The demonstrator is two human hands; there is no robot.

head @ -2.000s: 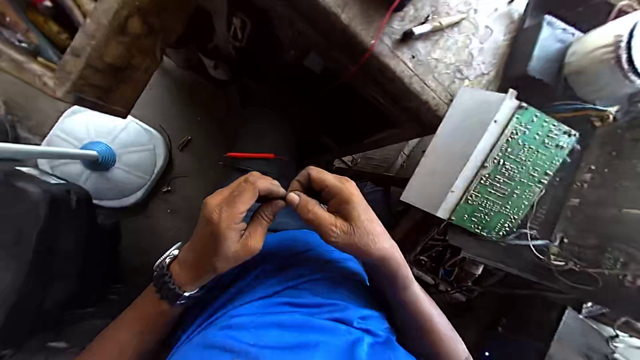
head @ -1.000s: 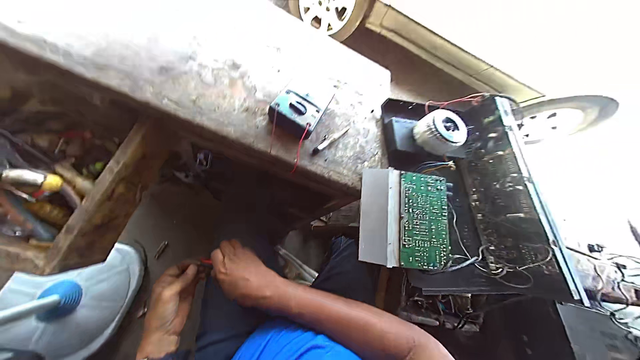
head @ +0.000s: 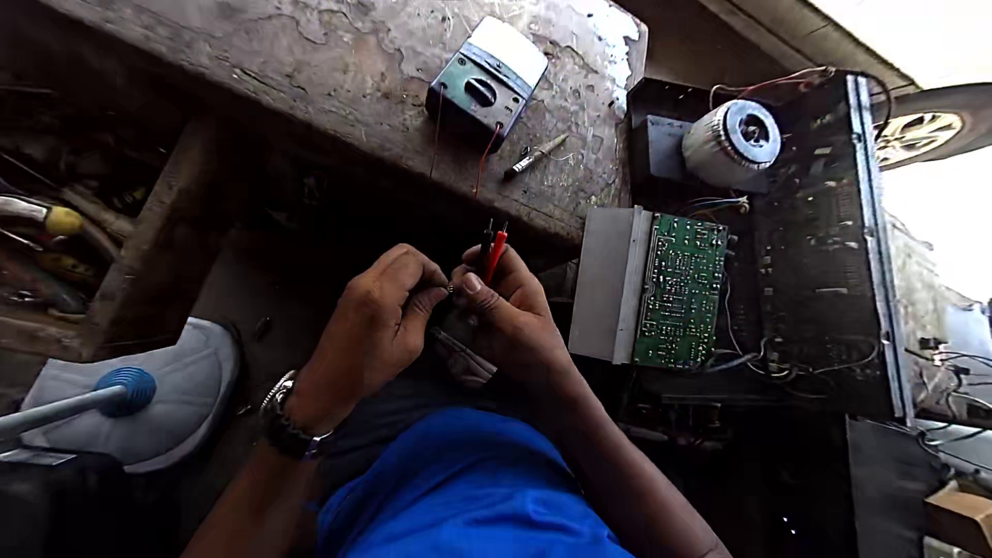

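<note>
My right hand point(head: 511, 310) holds a red test probe point(head: 496, 257) and a black test probe point(head: 486, 242) side by side, tips pointing up and away from me. My left hand point(head: 380, 333) pinches a tiny part point(head: 450, 287) between thumb and forefinger, close against my right fingertips; its kind is too small to tell. An analog multimeter point(head: 484, 89) with two leads lies on the worn bench beyond my hands. Beside it is a small brush point(head: 535, 157). To the right, a green circuit board point(head: 682, 291) with a metal heatsink plate point(head: 604, 283) rests at an open chassis.
The wooden bench edge point(head: 333, 128) runs just beyond my hands. A toroidal transformer point(head: 732, 143) stands in the black chassis point(head: 821, 256), with loose wires around it. At the left are a wooden compartment of tools point(head: 62, 221) and a grey padded item with a blue collar point(head: 167, 395).
The red probe, on my lap two seconds ago, is now in my right hand with the black one. My hands have come back together. The view has shifted, bringing the multimeter into sight.
</note>
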